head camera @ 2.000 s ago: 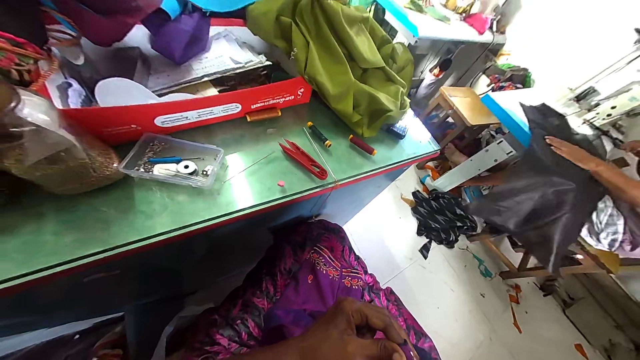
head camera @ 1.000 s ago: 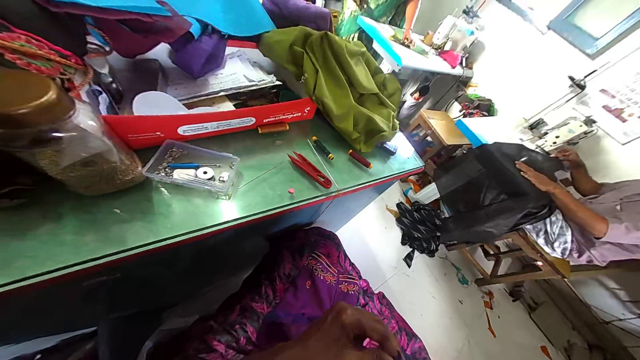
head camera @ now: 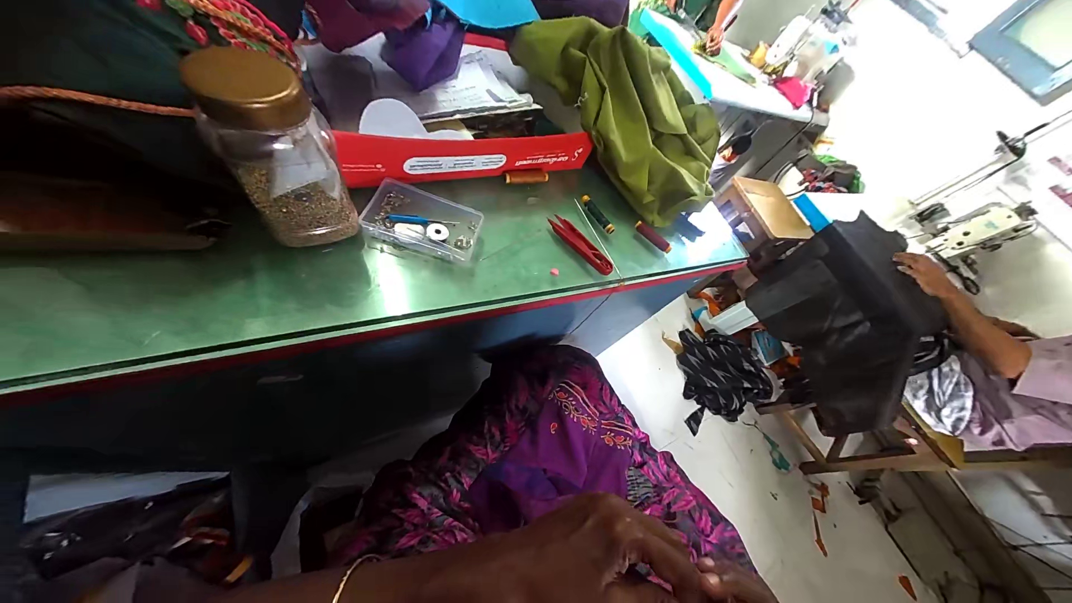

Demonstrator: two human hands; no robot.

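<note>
My left hand [head camera: 615,548], with a thin bangle at its wrist, is low in the view over my lap, its fingers bent. Fingertips of my right hand [head camera: 729,579] meet it at the bottom edge; the rest of that hand is cut off. Whatever lies between the fingers is hidden. Just beyond the hands, a purple cloth with floral embroidery [head camera: 578,435] rests on the pink and black patterned fabric [head camera: 435,494] over my lap. Red thread snips [head camera: 580,244] lie on the glass-topped table [head camera: 251,310], beside a needle-like rod [head camera: 599,239] and dark thread spools [head camera: 598,214].
The table also holds a clear plastic box with bobbins [head camera: 423,222], a lidded jar [head camera: 285,159], a red carton [head camera: 461,159] and green fabric [head camera: 624,109]. At right, another person handles black cloth [head camera: 846,310] near a sewing machine [head camera: 980,230]. Scraps litter the floor.
My left hand has shifted slightly over the lap. The other person's black cloth, spread out and hanging two seconds ago, is now gathered by the sewing machine. The view has swung somewhat.
</note>
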